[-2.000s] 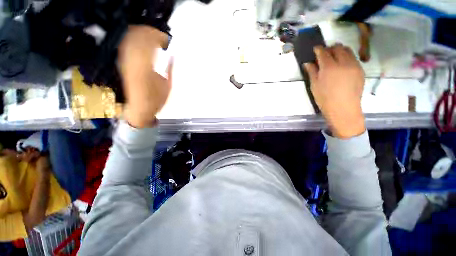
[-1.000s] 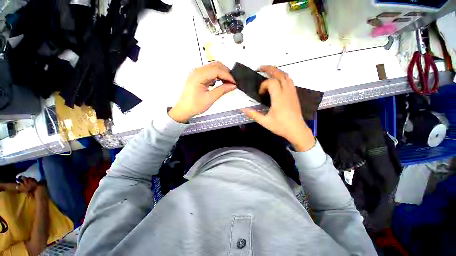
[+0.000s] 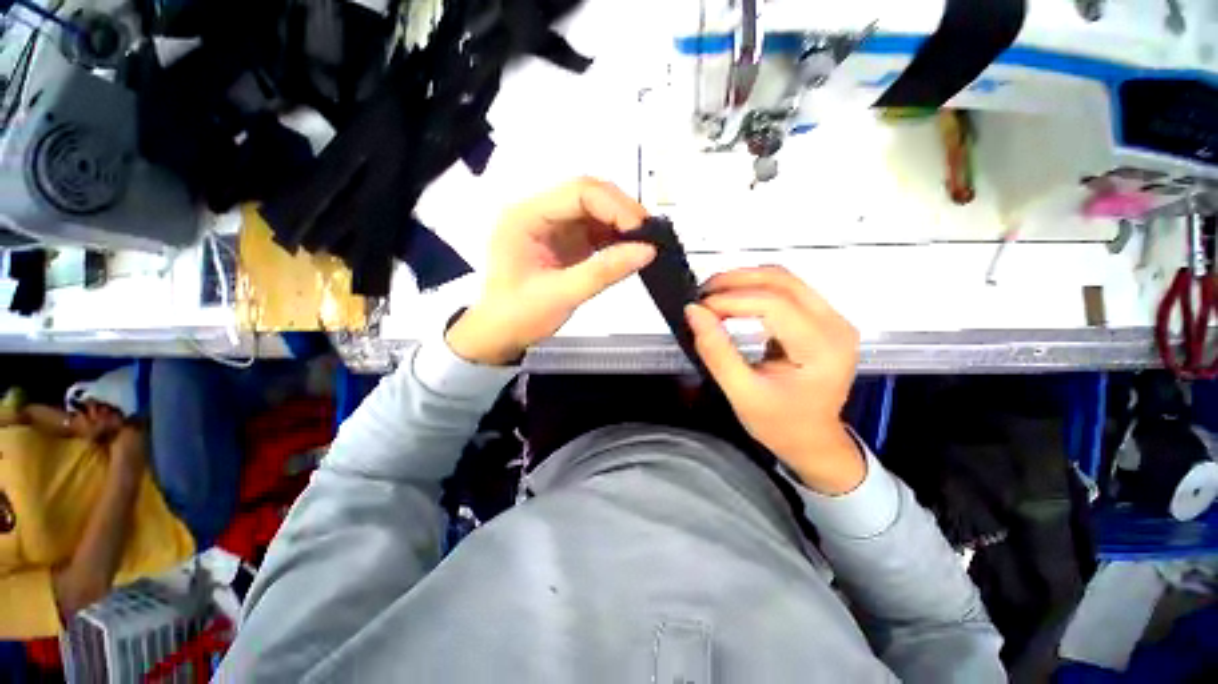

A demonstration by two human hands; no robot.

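Note:
A narrow black fabric strip (image 3: 671, 274) is held slanting over the front part of the white table, in front of the sewing machine's needle area (image 3: 761, 140). My left hand (image 3: 554, 265) pinches its upper end between thumb and fingers. My right hand (image 3: 788, 350) pinches it lower down, with thumb and forefinger. The strip's lower end hangs at the table's front edge, partly hidden behind my right hand. A tangled pile of black cut pieces (image 3: 387, 147) lies on the table to the left.
A grey motor housing (image 3: 80, 167) and yellow-brown card (image 3: 287, 281) are at left. Red-handled scissors (image 3: 1186, 321) are far right. An orange-brown tool (image 3: 958, 158) lies right of the needle. A black strip (image 3: 955, 54) hangs over the machine head. A person in yellow (image 3: 80, 508) is lower left.
The dark piece has moved from right of the needle to the table front between both hands. It was broad and flat a second ago and now looks narrower. My left hand came from the pile.

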